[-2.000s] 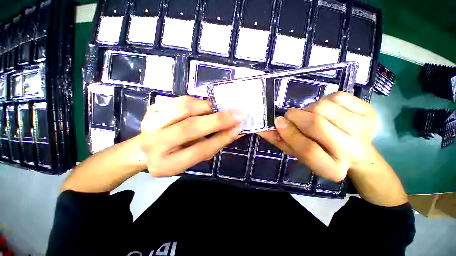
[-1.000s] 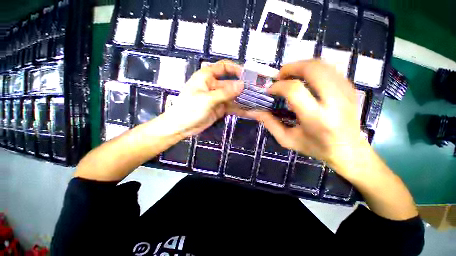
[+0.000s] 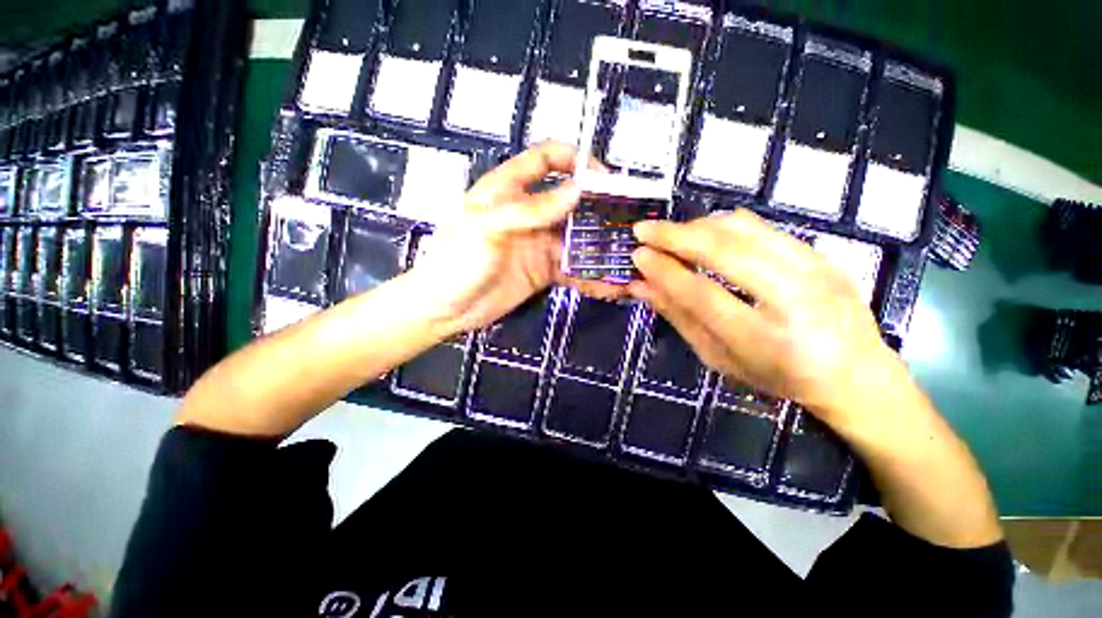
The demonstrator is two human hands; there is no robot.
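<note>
A white front housing (image 3: 631, 184) with a large open window and a small slot at its top end is held upright over the tray. A dark keypad (image 3: 603, 249) with rows of pale marks sits in its lower part. My left hand (image 3: 514, 235) grips the housing's left side and lower end. My right hand (image 3: 749, 290) has thumb and fingertips on the keypad's right edge. The black blister tray (image 3: 498, 425) lies under my hands, with housings in many pockets.
Thick stacked black trays (image 3: 206, 229) stand at the left. Small dark ridged bundles (image 3: 1073, 338) and a loose keypad stack (image 3: 955, 234) lie on the green surface at the right. A brown cardboard box (image 3: 1051, 549) is at the lower right, and red things (image 3: 36, 592) at the lower left.
The housing first lay slanted across both hands, showing its pale side. It has turned upright, its window end pointing away and the keypad now showing. My right fingers have shifted onto the keypad's edge.
</note>
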